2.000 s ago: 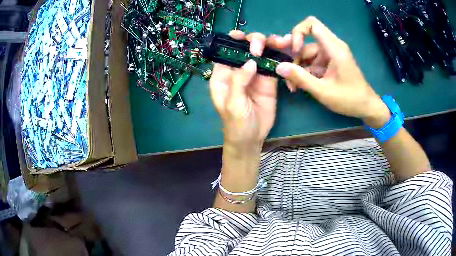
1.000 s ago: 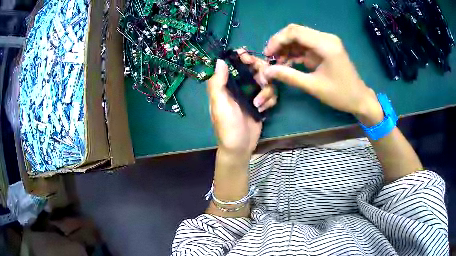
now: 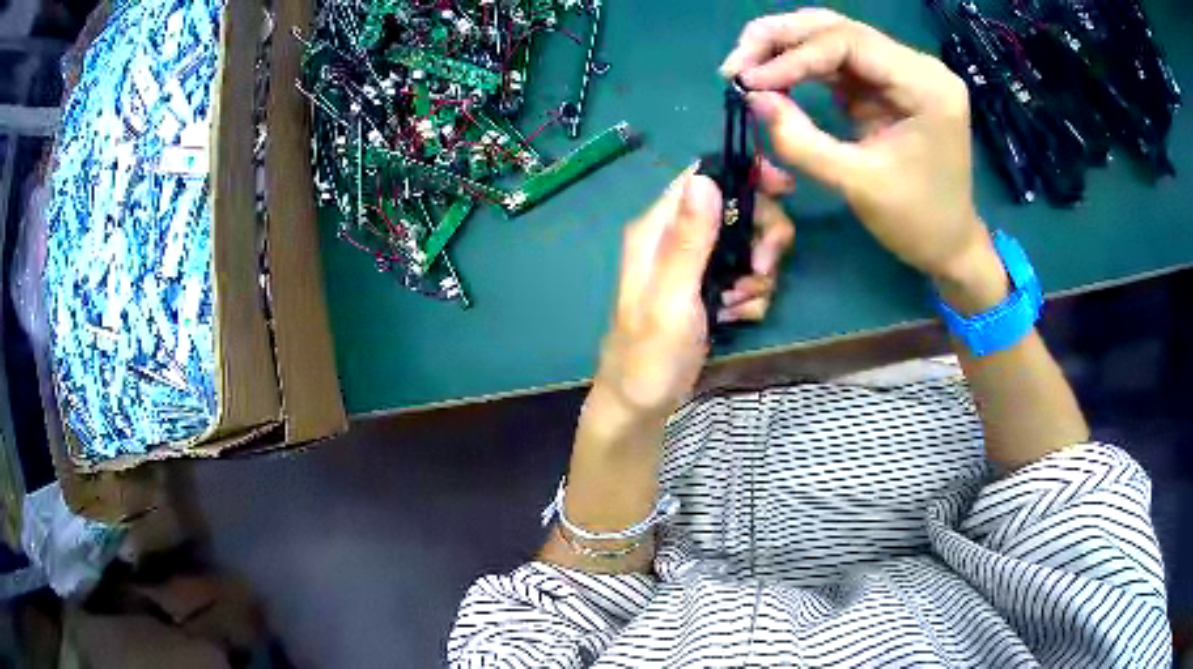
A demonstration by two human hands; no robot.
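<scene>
My left hand (image 3: 667, 281) is closed round a black plastic housing (image 3: 729, 248), held roughly upright above the bench. Two thin dark prongs (image 3: 737, 124) point up from its far end, and a small pale spot shows near its middle. My right hand (image 3: 877, 144) pinches the tip of the prongs between thumb and forefinger. Whether a small part sits between these fingertips is too small to tell. My left fingers hide much of the housing.
A tangled pile of green circuit boards (image 3: 445, 92) with red and dark wires lies left of my hands. Filled black housings (image 3: 1047, 98) are heaped at right. An open cardboard box (image 3: 304, 261) of blue-and-white pieces (image 3: 138, 248) stands at left.
The housing has turned from lying crosswise to upright, prongs away from me. My right fingers have moved to the prong tips. One green board at the pile's right edge now lies exposed at an angle.
</scene>
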